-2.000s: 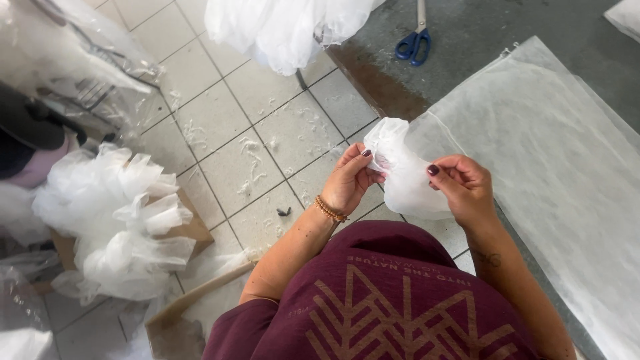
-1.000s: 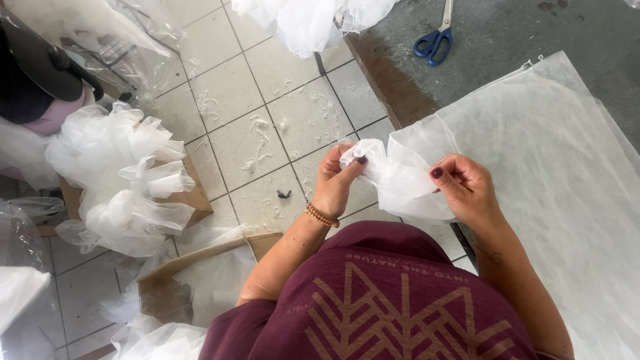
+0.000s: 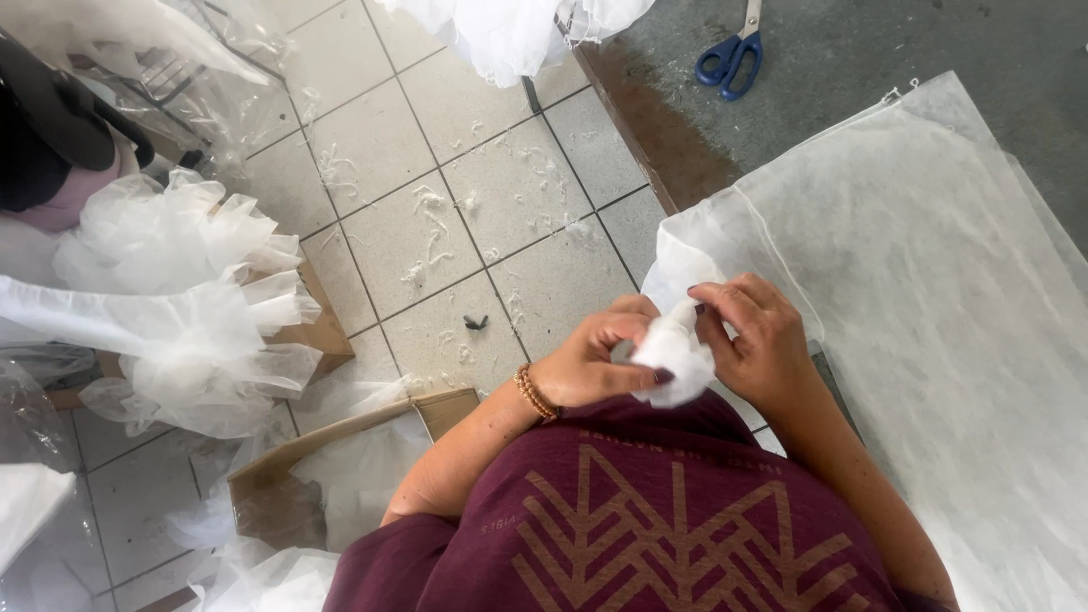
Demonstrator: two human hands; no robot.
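Note:
A gathered bunch of sheer white fabric (image 3: 677, 361) is between my hands, close to my body. My left hand (image 3: 608, 353), with a beaded bracelet at the wrist, grips the bunched part, its thumb on the front. My right hand (image 3: 752, 331) pinches a twisted part of the same fabric at its upper right between thumb and fingers. A looser part of white fabric fans out above the hands, at the table's corner. Wide sheets of sheer white fabric (image 3: 935, 280) lie over the table to the right of my hands.
Blue-handled scissors (image 3: 731, 64) lie on the dark table (image 3: 816, 59). Ruffled white fabric (image 3: 187, 314) is piled at the left by a cardboard box (image 3: 319, 323). An open cardboard box (image 3: 340, 433) holds more fabric. Thread scraps (image 3: 429, 234) litter the tiled floor (image 3: 527, 238).
The fabric has gone from spread between my hands to a tight bunch. My right hand has moved in towards my left and now pinches the fabric close beside it.

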